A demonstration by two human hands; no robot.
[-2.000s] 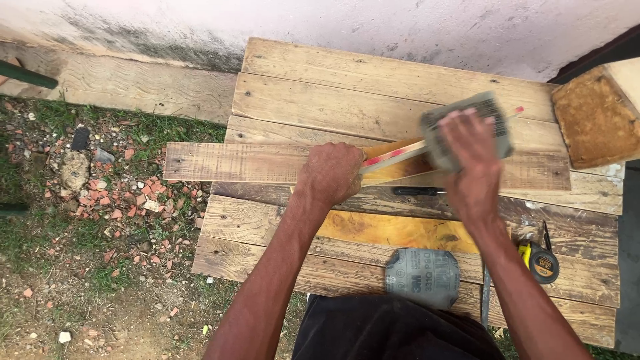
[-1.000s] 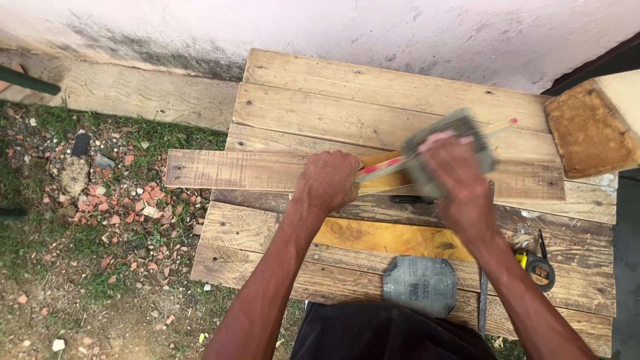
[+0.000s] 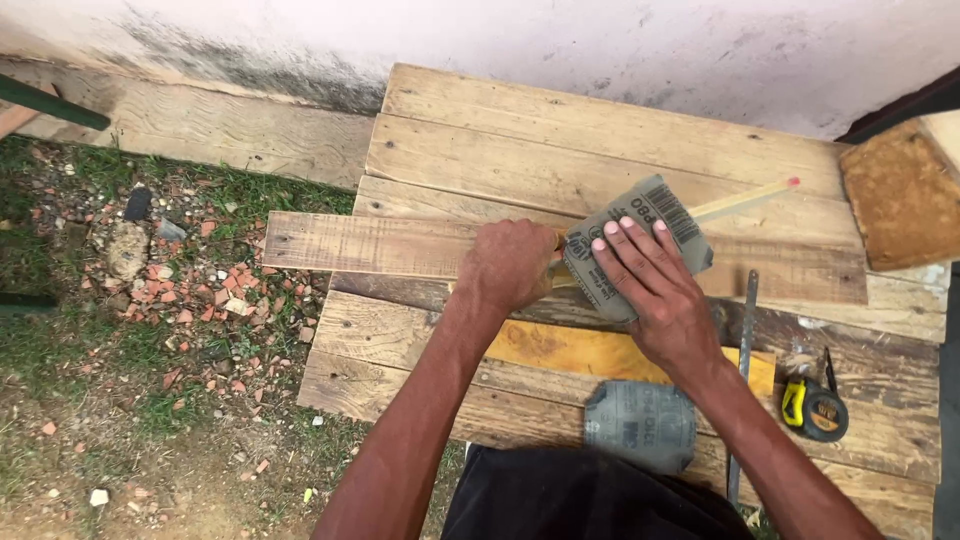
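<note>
My left hand (image 3: 510, 264) is closed around the near end of a narrow wooden strip (image 3: 742, 201) with a red tip, above a long plank (image 3: 367, 244) lying across the plank tabletop. My right hand (image 3: 651, 285) lies flat, fingers extended, on a grey sheet of sandpaper (image 3: 626, 232) that covers the middle of the strip. A second piece of sandpaper (image 3: 640, 426) rests at the front edge, by my body. Between it and the long plank is a yellowish board (image 3: 570, 349), partly under my right wrist. A hacksaw blade (image 3: 747, 322) passes beneath my right forearm.
The plank tabletop (image 3: 600, 157) stands against a stained wall (image 3: 525, 45). A tape measure (image 3: 817, 409) sits at the right, beside a thin dark tool. A wooden block (image 3: 892, 195) is at the right edge. Grass and broken brick pieces (image 3: 180, 292) cover the ground at left.
The sandpaper under my right hand has shifted and turned along the strip, and its printed side shows sharply now. My left hand stays at the strip's near end.
</note>
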